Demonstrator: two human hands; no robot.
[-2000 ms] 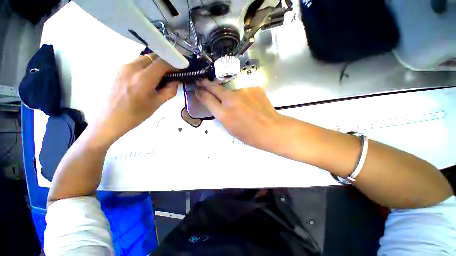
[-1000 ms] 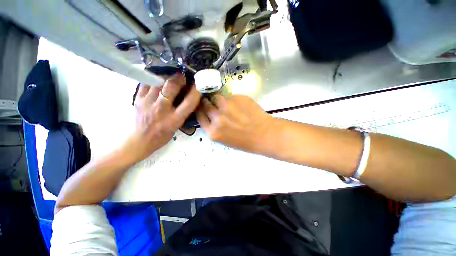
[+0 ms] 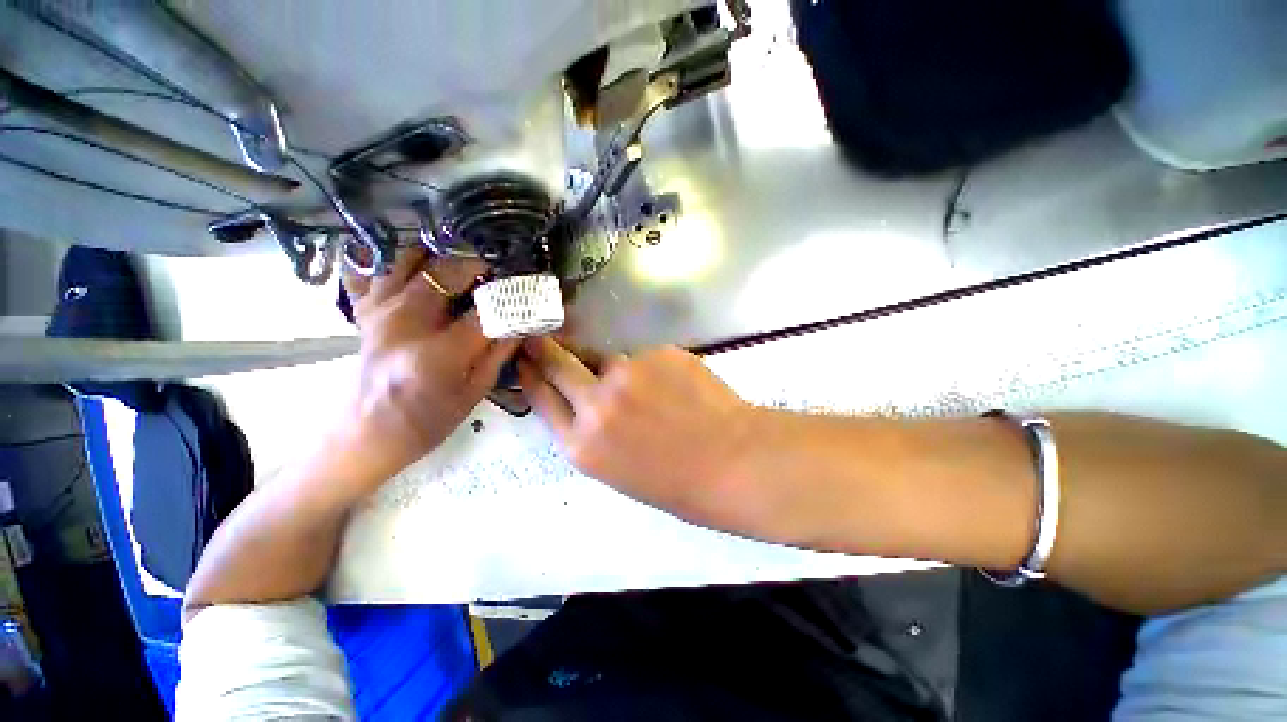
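A dark pouch (image 3: 511, 378) shows only in small patches between my hands, below the white ribbed knob (image 3: 520, 306). My left hand (image 3: 417, 360), with a ring, grips the pouch from the left, its fingers partly under the machine head. My right hand (image 3: 642, 416) has its fingertips together at the pouch's right edge, just below the knob. The needle and presser foot are hidden behind the knob and the machine head (image 3: 353, 85).
The metal machine bed (image 3: 847, 233) bears a black block (image 3: 967, 78) at upper right. Dark pieces (image 3: 177, 487) lie at the white table's left end, with another dark item (image 3: 102, 303) above them. A blue crate (image 3: 409, 656) is below the table. A dark apron (image 3: 706, 656) covers my lap.
The view has shifted, so the machine head looms larger and the knob appears further left and lower. My left hand has closed in beside my right; the pouch's zipper coil is no longer visible.
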